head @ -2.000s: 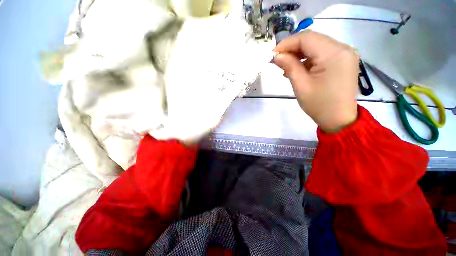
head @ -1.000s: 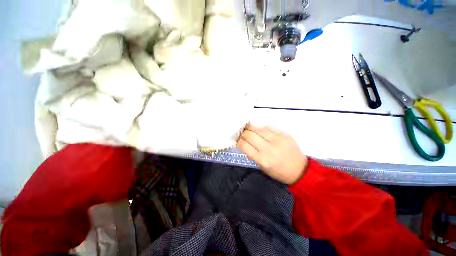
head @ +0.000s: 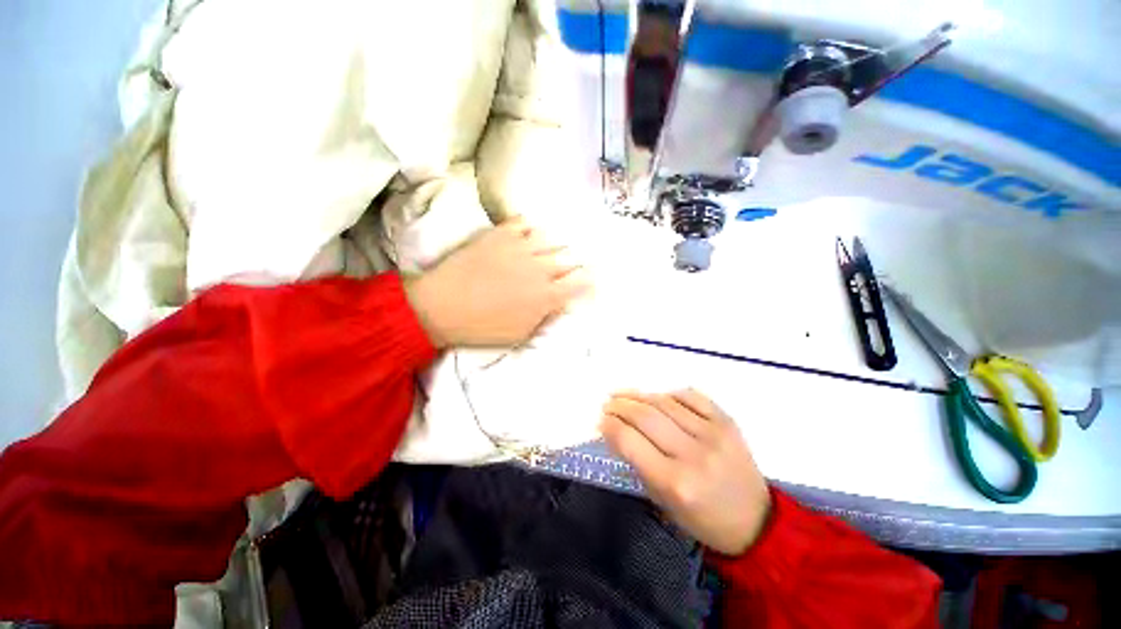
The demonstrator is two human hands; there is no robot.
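Observation:
The cream padded jacket (head: 307, 135) lies bunched over the left of the machine table, its right part washed out by the light. My left hand (head: 498, 289) lies on the jacket with fingers spread, left of and below the needle area. My right hand (head: 688, 461) is at the jacket's lower right edge, near the table's front; its fingertips touch the cloth, but whether they grip it is unclear. The presser foot and needle area (head: 629, 203) is above my left hand, over the bright cloth.
The white sewing machine head (head: 738, 86) spans the top. Black thread snips (head: 868, 305) and scissors with yellow and green handles (head: 971, 381) lie on the right. A ruler strip (head: 590, 467) runs along the front edge. Plaid cloth hangs below the table.
My left hand has come into view on top of the jacket. My right hand has moved slightly right along the front edge. The view now shows more of the machine head.

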